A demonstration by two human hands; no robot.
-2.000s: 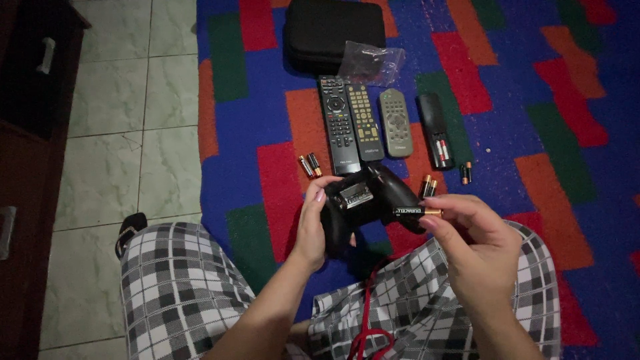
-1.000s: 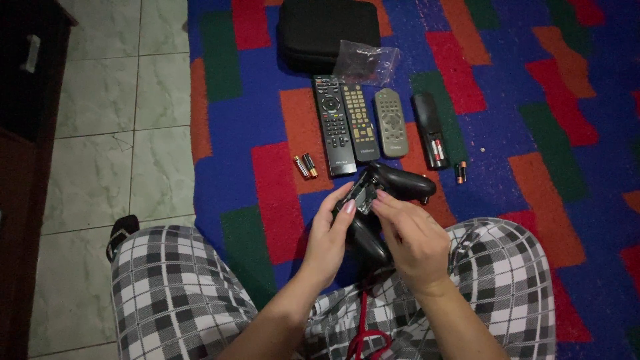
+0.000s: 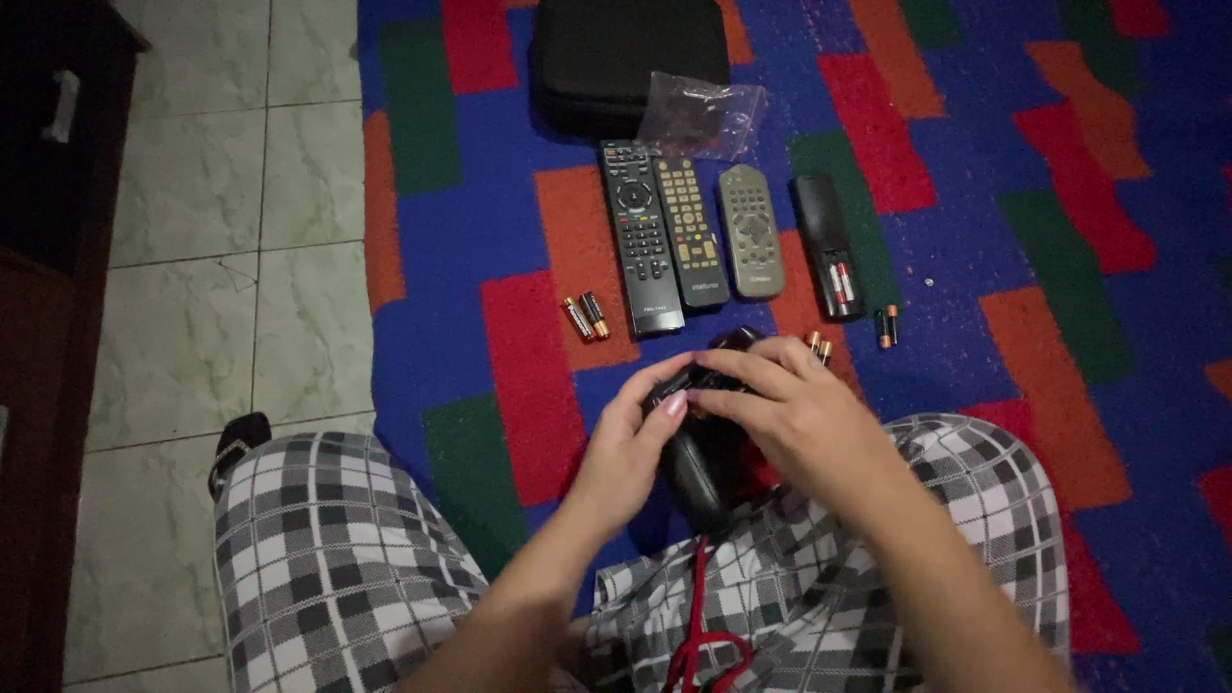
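Observation:
A black game controller point(image 3: 701, 476) is tilted above my lap, one grip pointing down towards me. My left hand point(image 3: 626, 448) holds its left side, thumb on the battery area. The fingers of my right hand point(image 3: 804, 419) reach over that same area and hide most of it; whether they pinch a battery cannot be told. Two AA batteries point(image 3: 587, 316) lie left of the controller, two more point(image 3: 819, 346) show just beyond my right hand, and another pair point(image 3: 886, 326) lies farther right. A black remote control point(image 3: 826, 241) lies with its battery compartment uncovered and batteries inside.
Three remotes lie button side up: a long black one point(image 3: 640, 241), a dark one with beige buttons point(image 3: 690, 231) and a grey one point(image 3: 752, 233). Behind them are a black zip case point(image 3: 626, 63) and a clear plastic bag point(image 3: 707, 115). Everything rests on a patterned blanket point(image 3: 962, 241).
Two seconds ago my right hand held a battery beside the controller; now its fingers are over the controller's battery area. The controller has been turned, with a grip pointing towards me.

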